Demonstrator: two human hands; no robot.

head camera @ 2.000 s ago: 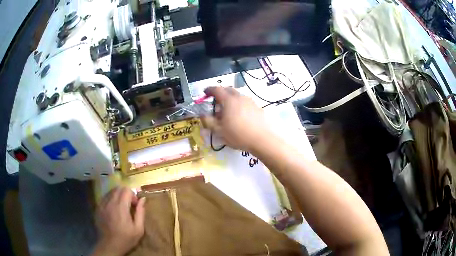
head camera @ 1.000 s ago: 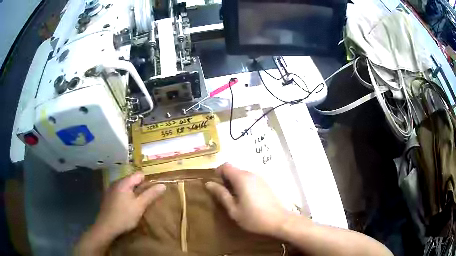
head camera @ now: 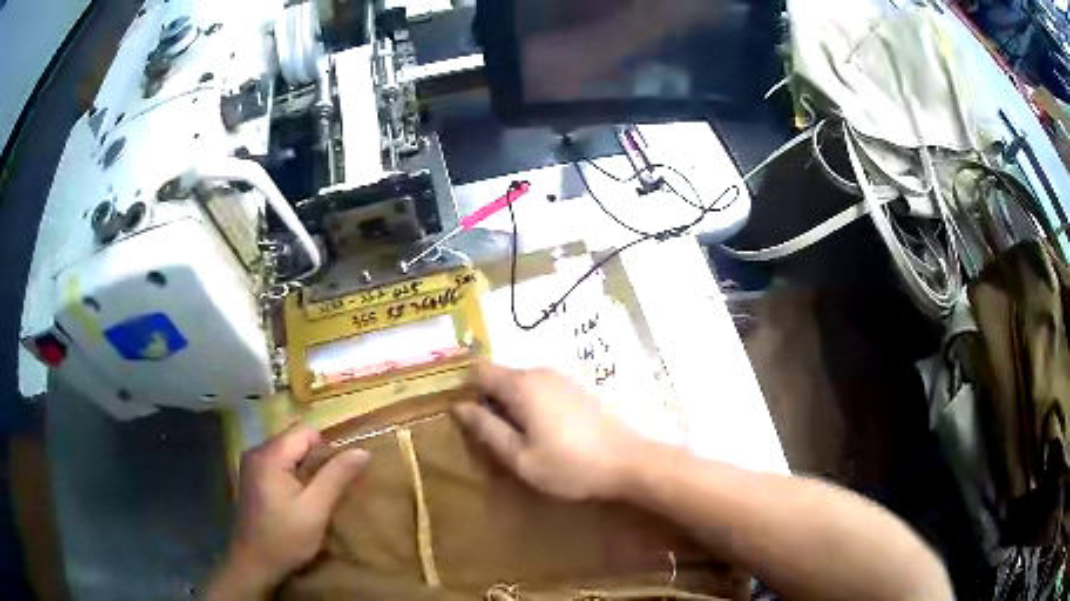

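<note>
The brown cloth (head camera: 469, 517) lies over the front of the table, its folded top edge just in front of the yellow template clamp (head camera: 387, 335). A pale yellow tape runs down the cloth's middle. My left hand (head camera: 288, 493) pinches the left end of the folded edge between thumb and fingers. My right hand (head camera: 546, 429) holds the right end of the edge beside the clamp's lower right corner. The edge bows slightly between the hands. A thin tan cord (head camera: 505, 592) lies bunched on the cloth at the bottom of the view.
The white sewing machine head (head camera: 153, 317) stands at left. A pink-handled tool (head camera: 496, 206) on a black cord lies behind the clamp. A black control panel (head camera: 640, 59) stands at the back. Off-white and brown pieces (head camera: 892, 106) with straps hang at far right.
My right hand let go of the pink tool behind the clamp and came down to the cloth's right side. Both hands now hold the folded edge, which has moved closer to the clamp.
</note>
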